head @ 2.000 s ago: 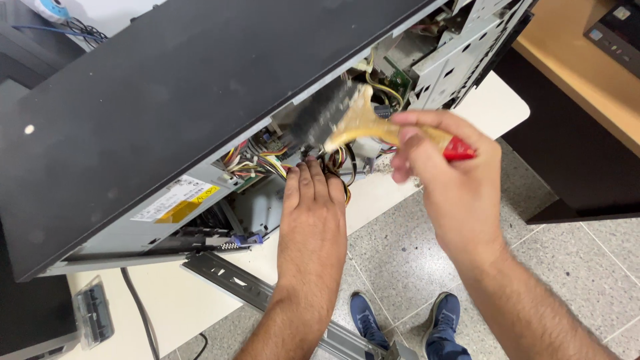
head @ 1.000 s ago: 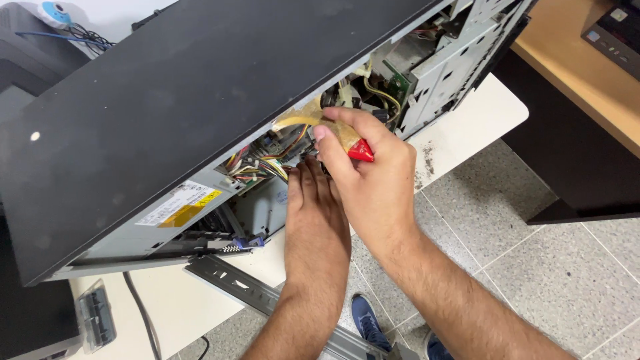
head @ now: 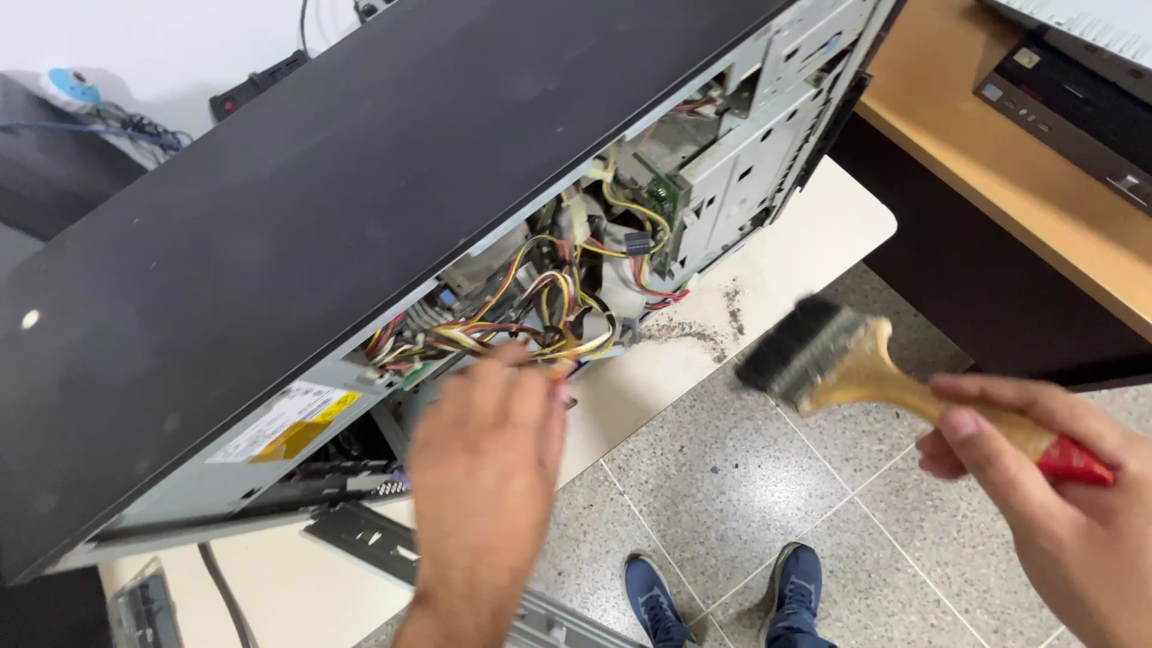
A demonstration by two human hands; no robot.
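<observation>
A computer tower with a black side [head: 360,180] lies across the white table, its open side showing the inside. My right hand [head: 1026,459] grips a wide paintbrush [head: 873,373] by its wooden, red-ended handle. Its dark bristles are over the floor, apart from the tower. My left hand [head: 490,450], somewhat blurred, is at the lower edge of the opening, fingertips at a bundle of multicoloured power cables [head: 558,297]. Whether its fingers hold a cable is hidden. A green circuit board [head: 661,193] sits farther up inside the case.
Dark dust [head: 697,333] lies on the white table [head: 801,243] beside the opening. A metal rail [head: 360,540] sticks out below the tower. At the right, another black computer [head: 1071,117] stands on a wooden desk [head: 954,99]. A power strip [head: 256,85] is behind the tower.
My right hand has drawn the brush out of the case, to the right. The cables it covered now show. My left hand remains at the cable bundle.
</observation>
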